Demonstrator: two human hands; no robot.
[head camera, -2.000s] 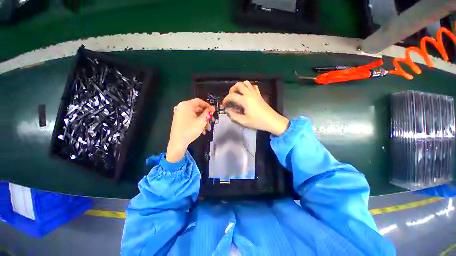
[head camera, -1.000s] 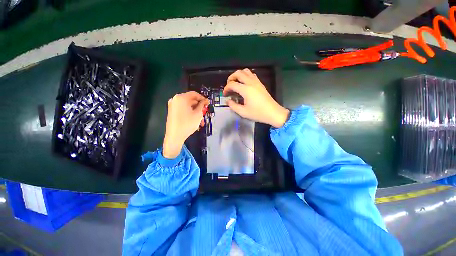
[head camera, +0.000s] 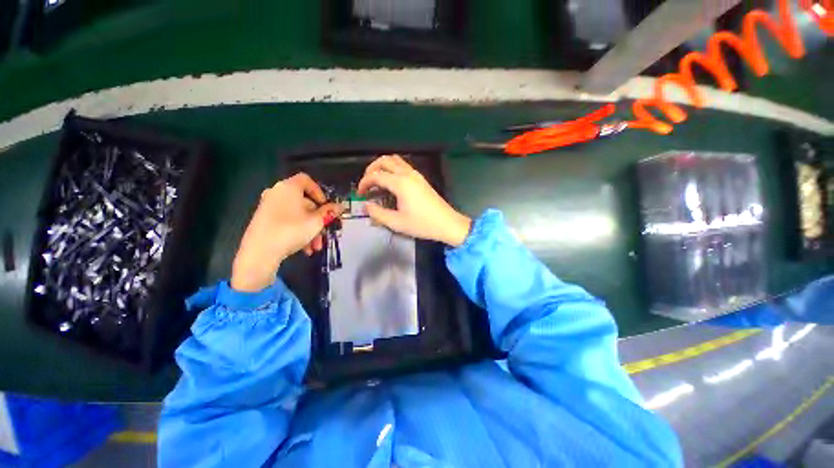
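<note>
An open tablet unit with a big silver-white rectangle lies in a black tray in front of me. The main board shows a small green patch at its upper end. My left hand is at the upper left of the unit, fingertips pinched beside a thin dark flex cable; a red spot shows on a fingertip. My right hand rests fingertips on the board end, close to my left. Whether either hand grips a part is hidden by the fingers.
A black parts bin heaped with shiny strips is at left. An orange air blow gun with coiled hose lies at upper right. Clear blister trays stand at right, beside another dark tray. Trayed tablets are beyond the white strip.
The camera view has shifted to the right, so the bench things appear further left. Both hands stay at the board end of the unit, with small finger movements.
</note>
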